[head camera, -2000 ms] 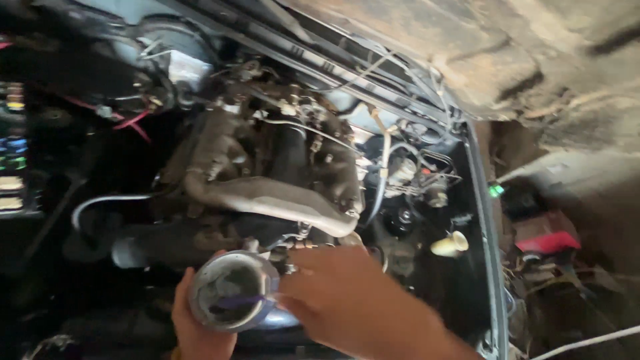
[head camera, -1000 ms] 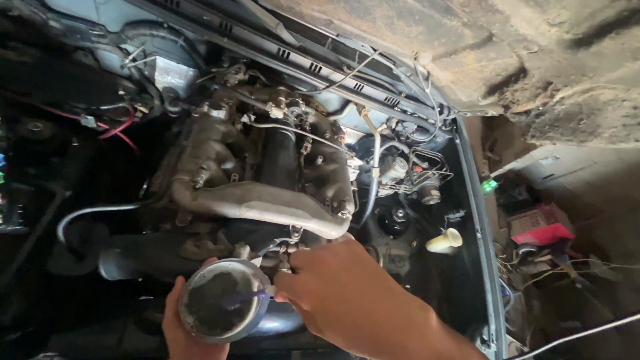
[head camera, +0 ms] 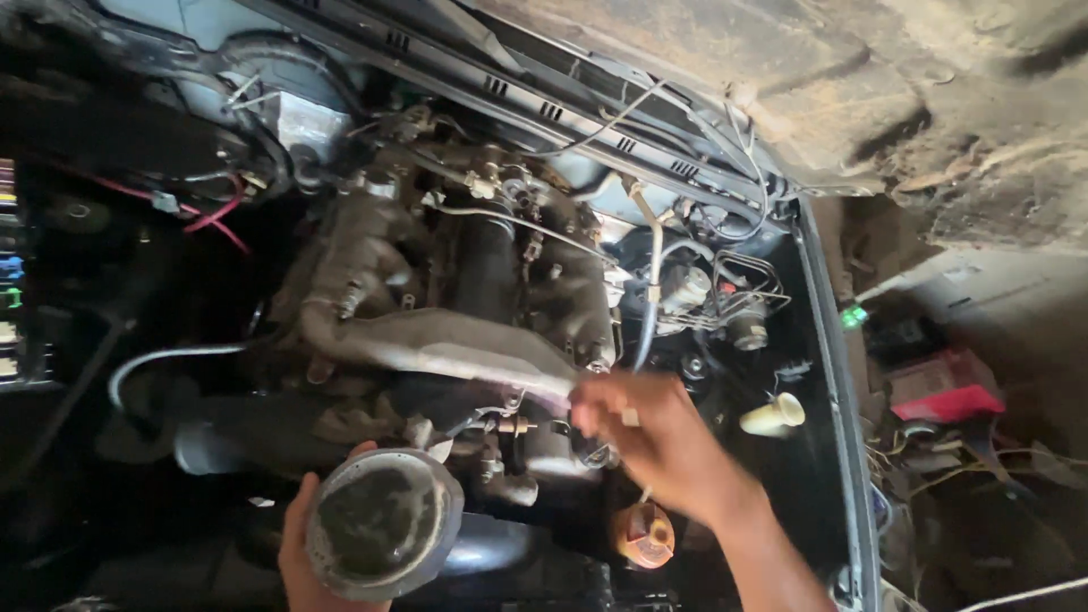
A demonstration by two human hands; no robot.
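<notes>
At the lower left my left hand (head camera: pixel 299 544) grips a round grey cup-like container (head camera: pixel 382 523) by its side, tilted so its dark interior faces me. To its right, my right hand (head camera: pixel 650 433), blurred, is raised over the engine near the right end of a curved metal pipe (head camera: pixel 450 344); its fingers are bent, and whether they hold something thin cannot be told. Between the hands lies a small brass-coloured fitting (head camera: pixel 514 424) among metal parts. Below my right wrist sits an orange-capped reservoir (head camera: pixel 648 535).
The engine (head camera: pixel 484 255) fills the bay. A fuse box (head camera: pixel 10 280) is at the far left, a cream plastic neck (head camera: pixel 772 415) at the right. The fender edge (head camera: pixel 837 382) runs down the right side, with a red box (head camera: pixel 948 387) beyond it. The dirty hood underside (head camera: pixel 850 102) hangs above.
My right hand has moved away from the container, up and to the right. The thin bluish thing seen across the container earlier no longer shows there. My left hand still holds the container.
</notes>
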